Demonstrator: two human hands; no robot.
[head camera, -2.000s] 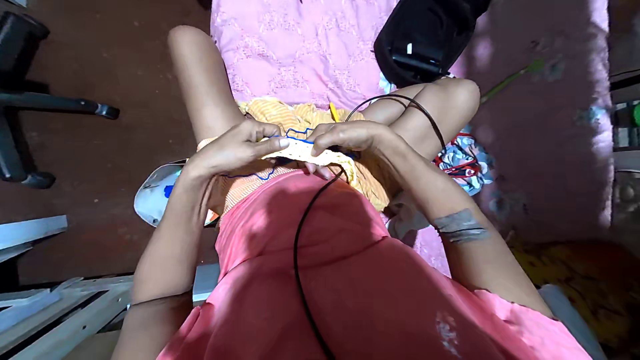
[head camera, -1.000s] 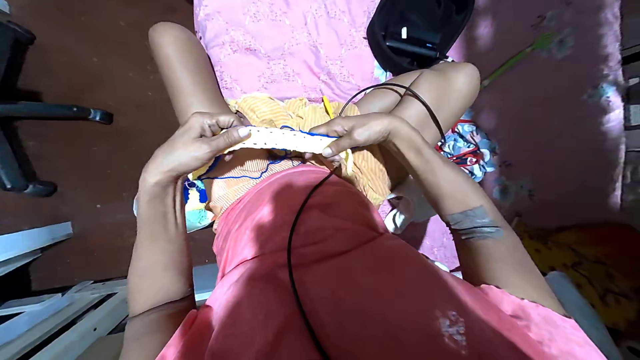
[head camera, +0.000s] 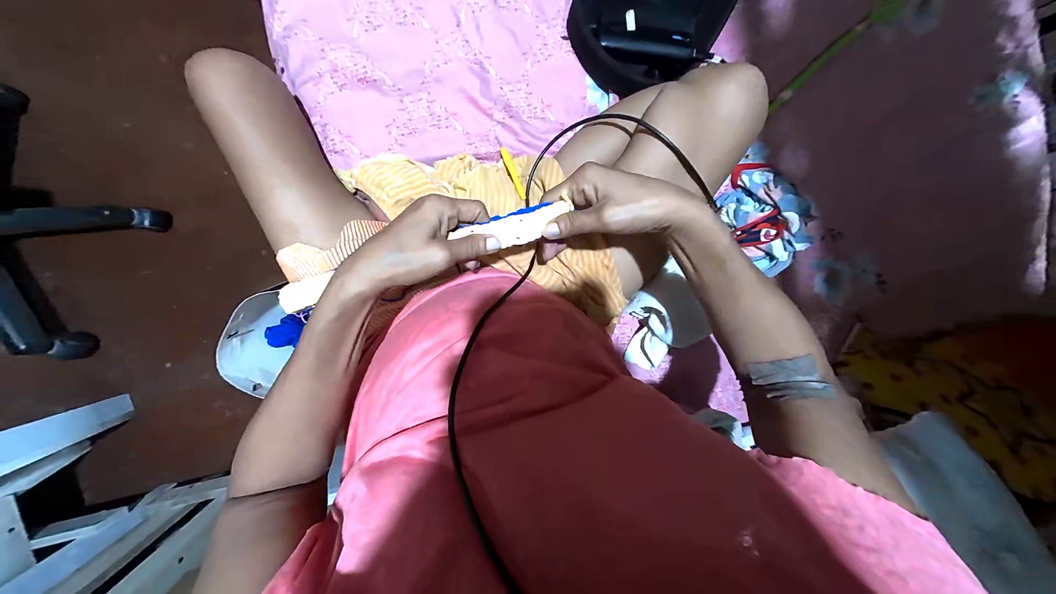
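Above my lap, a narrow white crocheted strip with a blue edge (head camera: 520, 227) is stretched between both hands. My left hand (head camera: 421, 243) pinches its left end between thumb and fingers. The right end is gripped by my right hand (head camera: 606, 206), thumb in front. A yellow stick-like tool, perhaps a crochet hook (head camera: 512, 172), lies on the striped yellow cloth (head camera: 404, 186) just beyond the strip. Blue yarn (head camera: 285, 332) and a white roll-like thing (head camera: 304, 293) rest by a pale container (head camera: 247, 346) left of my left forearm.
A black cable (head camera: 455, 396) runs down over the pink shirt and loops across my right leg. An open black case (head camera: 648, 41) lies on the pink bedding (head camera: 429, 74). Patterned cloth (head camera: 767, 219) is beside my right knee. Black chair legs (head camera: 91, 219) and white slats (head camera: 124, 536) stand at left.
The hands have come a little closer together, with the strip still between them. The white roll-like thing beside my left forearm now shows. The blue strand seen hanging below the strip earlier no longer shows.
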